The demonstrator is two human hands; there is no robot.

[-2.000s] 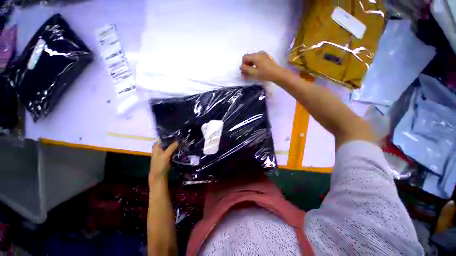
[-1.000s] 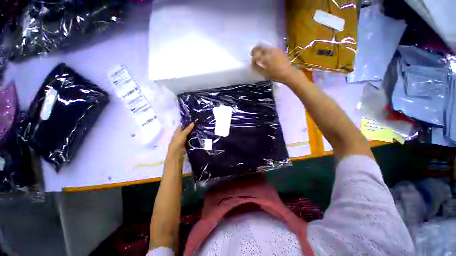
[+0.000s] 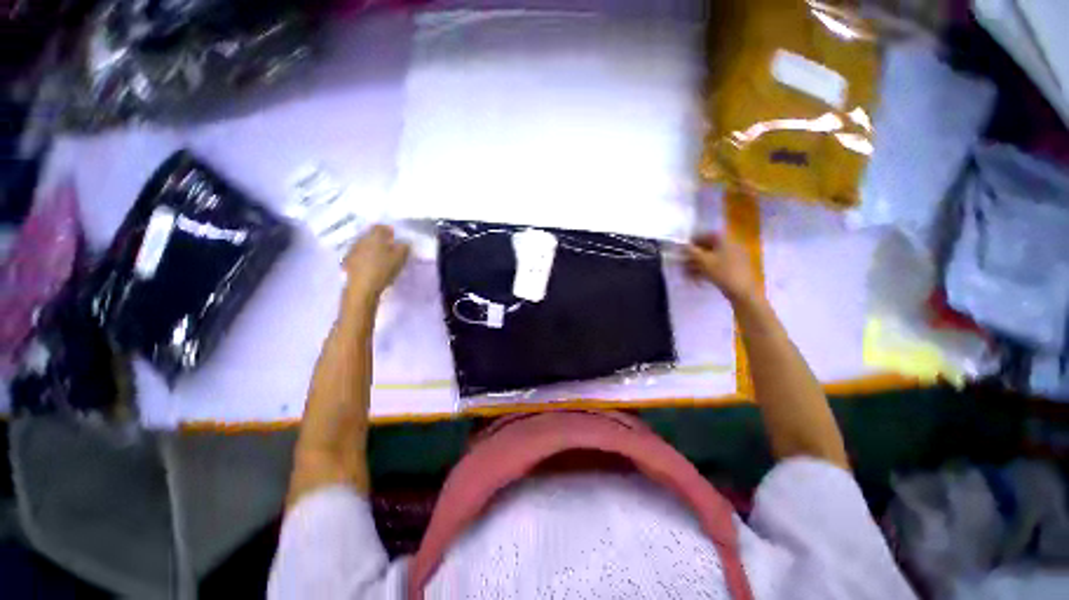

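Observation:
A black bagged garment [image 3: 586, 322] with a white hang tag [image 3: 533, 265] lies flat at the table's front edge. Its upper edge meets, and seems to lie just under or inside, the near edge of a white mailing bag [image 3: 551, 117]. My left hand [image 3: 378, 260] grips the mailing bag's near left corner. My right hand [image 3: 717, 265] grips its near right corner. Both hands are somewhat blurred, and the fingertips are hard to make out.
Another black bagged garment [image 3: 193, 275] lies at left, beside a white shipping label strip [image 3: 322, 202]. A mustard bagged garment [image 3: 791, 111] lies at upper right. Pale mailing bags [image 3: 1010, 252] and a yellow paper slip [image 3: 909, 349] are at right. A grey bin [image 3: 94, 498] stands below left.
My left hand has left the black garment and taken the mailing bag's left corner. My right hand has moved down and right to its right corner. The garment now lies flatter against the bag's edge.

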